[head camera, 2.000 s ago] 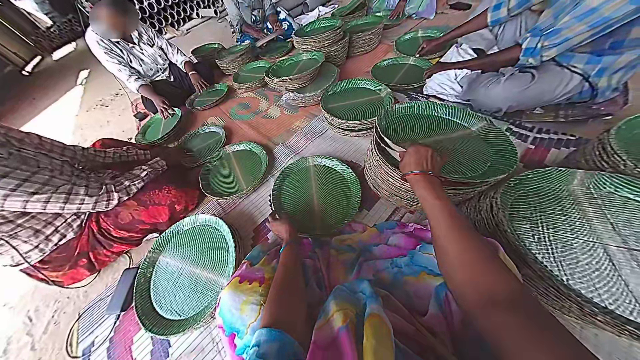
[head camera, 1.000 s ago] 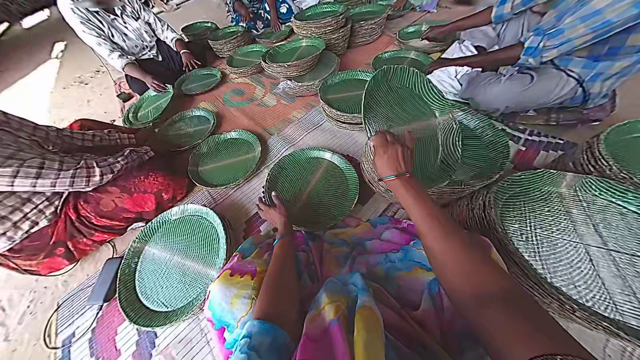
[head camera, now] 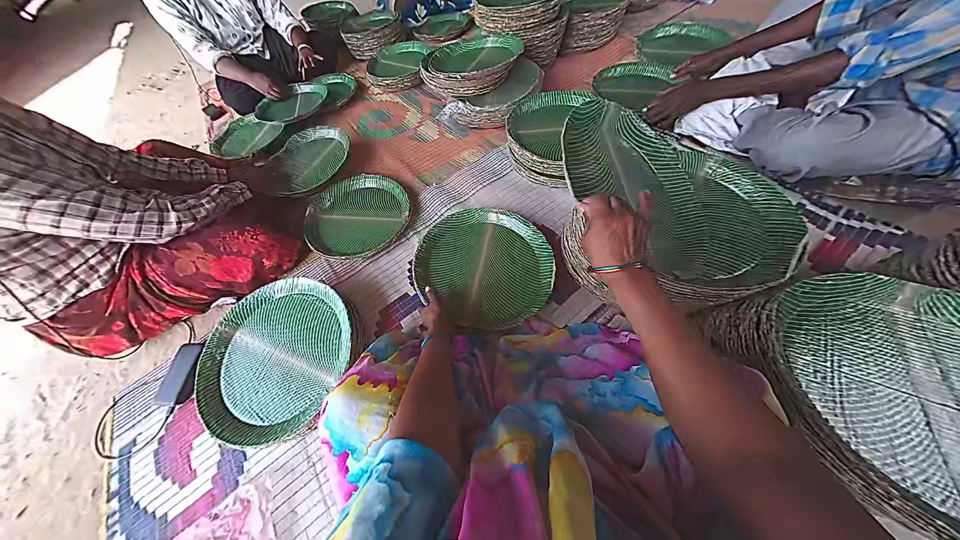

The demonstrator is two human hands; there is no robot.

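Note:
My left hand point(head camera: 435, 313) grips the lower left rim of a round green leaf-patterned plate point(head camera: 487, 262), which rests by my lap with a pale stripe across its middle. At the right, my right hand point(head camera: 619, 234) has hold of the near edge of another green plate point(head camera: 611, 165), tilted up over a wide stack of plates point(head camera: 742, 217). Part of that plate blurs into the stack, so its far outline is hard to tell. A larger green plate point(head camera: 281, 364) lies on the mat to the left of my lap.
Big stacked green sheets point(head camera: 870, 367) stand close at my right. Co-workers sit left, ahead and right; a plaid sleeve point(head camera: 112, 195) reaches in at left. More plate stacks point(head camera: 472, 67) are ahead. A dark phone-like object point(head camera: 180, 375) with a cord lies left.
My right hand had hold of a plate's rim at the wide stack two seconds ago; that plate was then tilted up. My left hand stays at the plate by my lap.

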